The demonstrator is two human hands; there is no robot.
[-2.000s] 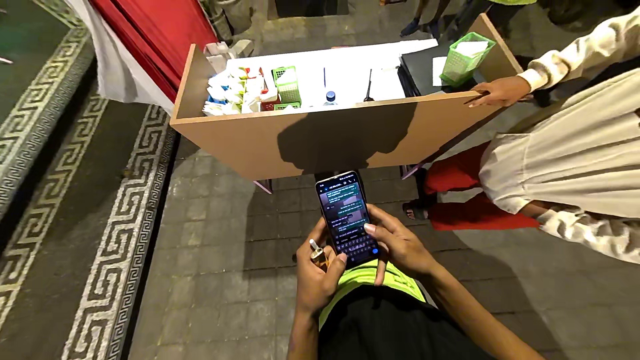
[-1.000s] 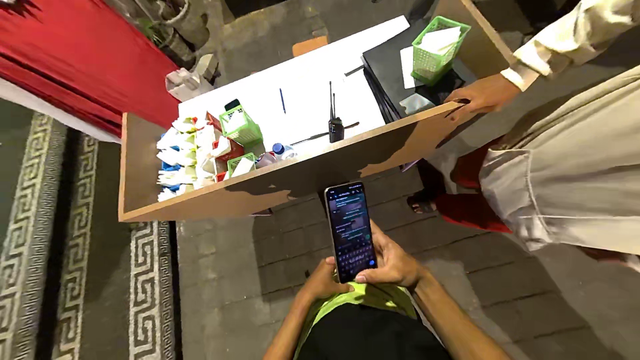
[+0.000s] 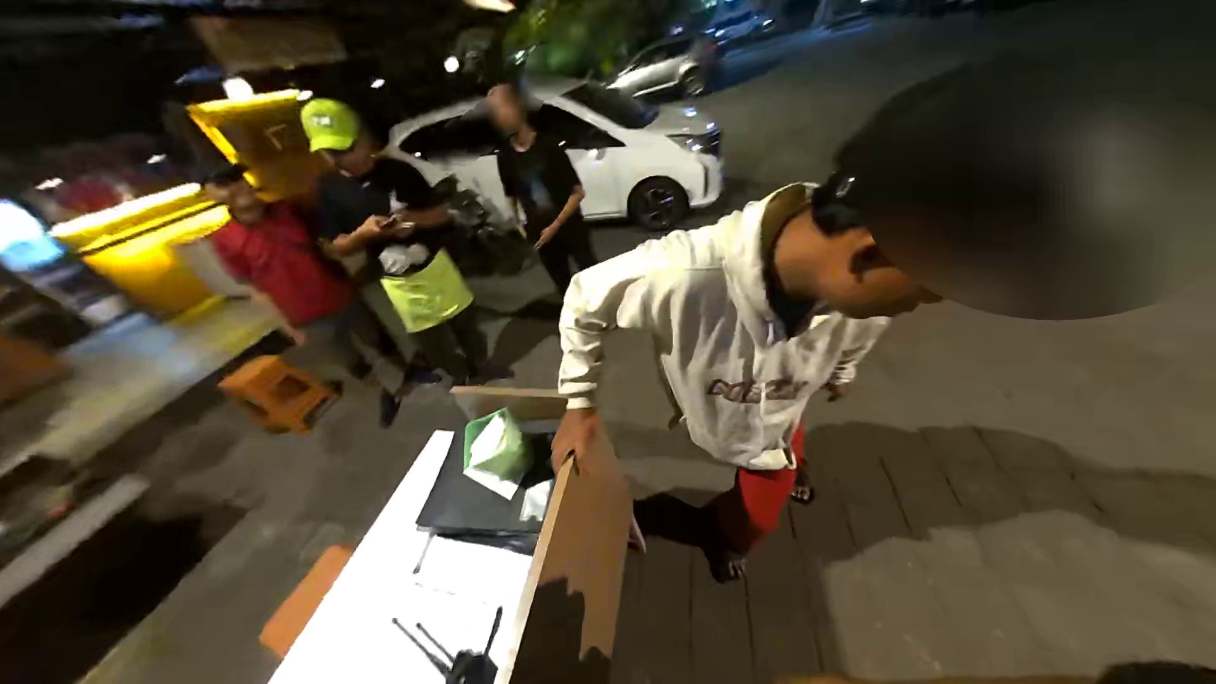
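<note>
Neither my left hand nor my right hand shows in the head view now, and the phone is out of sight too. A white-topped table (image 3: 380, 589) with a raised wooden side panel (image 3: 579, 541) runs up from the bottom edge. On its far end a green plastic basket (image 3: 498, 446) with white paper rests on a black flat item (image 3: 456, 503). Black handheld radios (image 3: 470, 665) with antennas are cut off at the bottom edge. A person in a white hoodie (image 3: 722, 323) grips the panel's top with one hand (image 3: 579, 442).
Orange stools stand at the left, one (image 3: 277, 391) farther off and one (image 3: 306, 598) beside the table. Beyond are a person in red (image 3: 285, 256), a person in a lime cap (image 3: 380, 218), another in black (image 3: 540, 180) and a white car (image 3: 608, 152). Paving lies at right.
The view has swung up and to the right. My hands and the phone, in sight in both earlier frames, have left the view. The co-worker's hand is still on the panel.
</note>
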